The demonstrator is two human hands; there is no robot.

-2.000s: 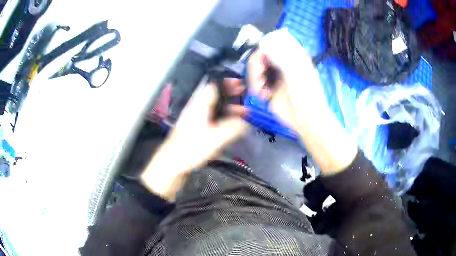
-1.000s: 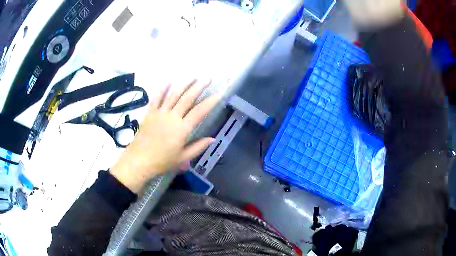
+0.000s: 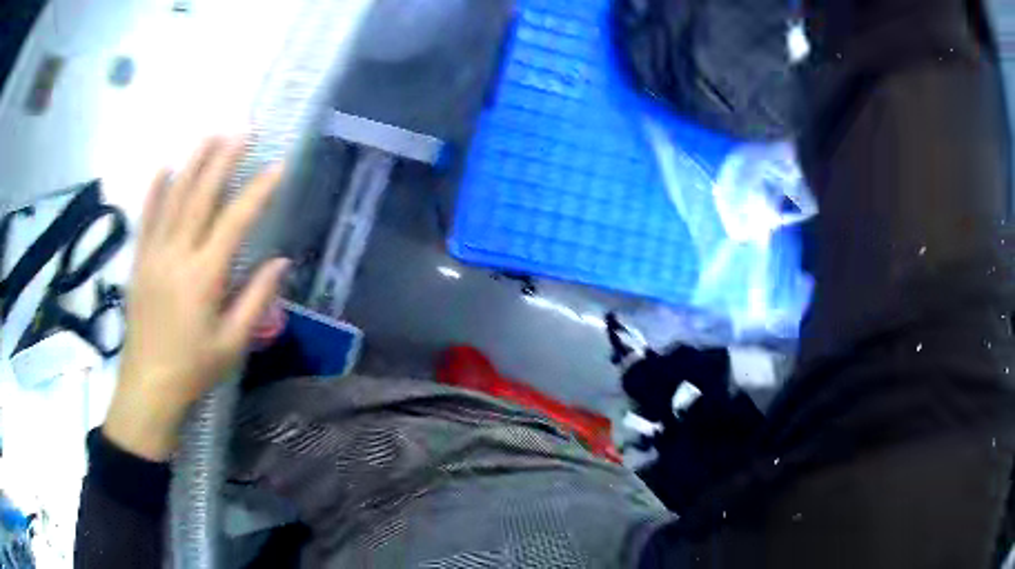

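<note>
My left hand (image 3: 191,283) lies flat on the white table (image 3: 145,56) at its front edge, palm down with fingers apart, and nothing shows in it. Scissors with black loop handles (image 3: 98,242) lie on the table just left of my left hand, cut off and blurred. My right arm, in a dark sleeve, fills the right side; my right hand is out of the picture beyond the top edge. No work piece shows in a hand.
A blue grid crate (image 3: 557,167) stands at centre right, bearing a shiny black bundle (image 3: 712,67) and clear plastic (image 3: 757,200). Black cloth scraps (image 3: 696,411) lie on the floor. A red stool part (image 3: 512,389) shows beside the checked apron (image 3: 445,478).
Both hands were together over the lap, then parted. My left hand stays on the table edge. My right hand has left the picture. The view has swung right.
</note>
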